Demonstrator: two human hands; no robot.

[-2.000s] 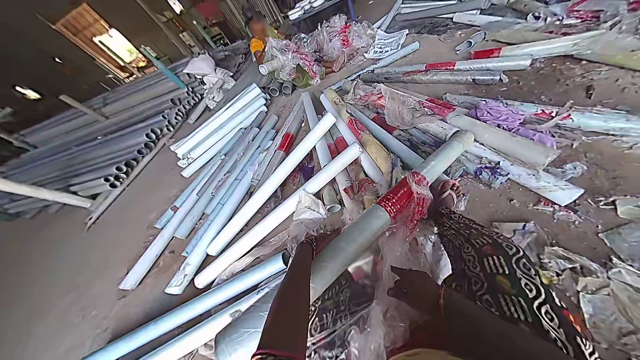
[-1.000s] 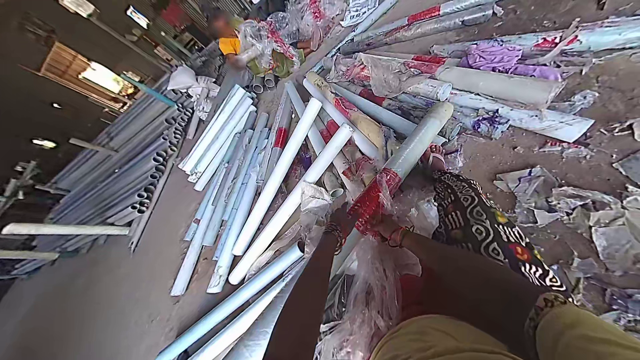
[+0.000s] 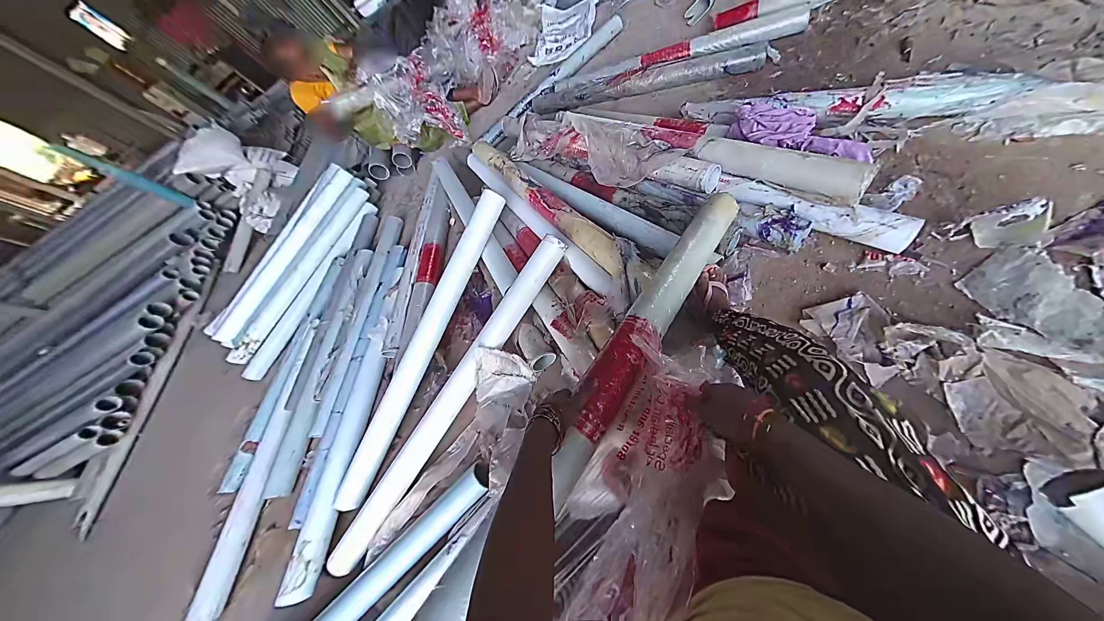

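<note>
A thick grey-green pipe point(image 3: 690, 246) with a red printed plastic band point(image 3: 612, 375) slants across my lap, its far end up and to the right. My left hand point(image 3: 555, 414) is against the pipe's left side below the band, its fingers partly hidden. My right hand point(image 3: 729, 410) grips clear plastic wrap point(image 3: 660, 448) that bears red writing and hangs from the band down over my lap. White pipes point(image 3: 440, 345) lie just left of my left hand. Patterned dark cloth point(image 3: 828, 388) covers my leg beside my right hand.
Stacked grey pipes point(image 3: 103, 319) fill the left side. Pale blue pipes point(image 3: 354, 414) lie on the floor nearby. Wrapped pipes point(image 3: 776, 168) lie at upper right, torn plastic scraps point(image 3: 1018, 379) at right. A person point(image 3: 310, 90) sits at the back near crumpled plastic point(image 3: 431, 86).
My right hand, earlier close to my left hand at the red band, has moved right with the plastic, which now spreads out from the pipe. The band's wrap has come partly away.
</note>
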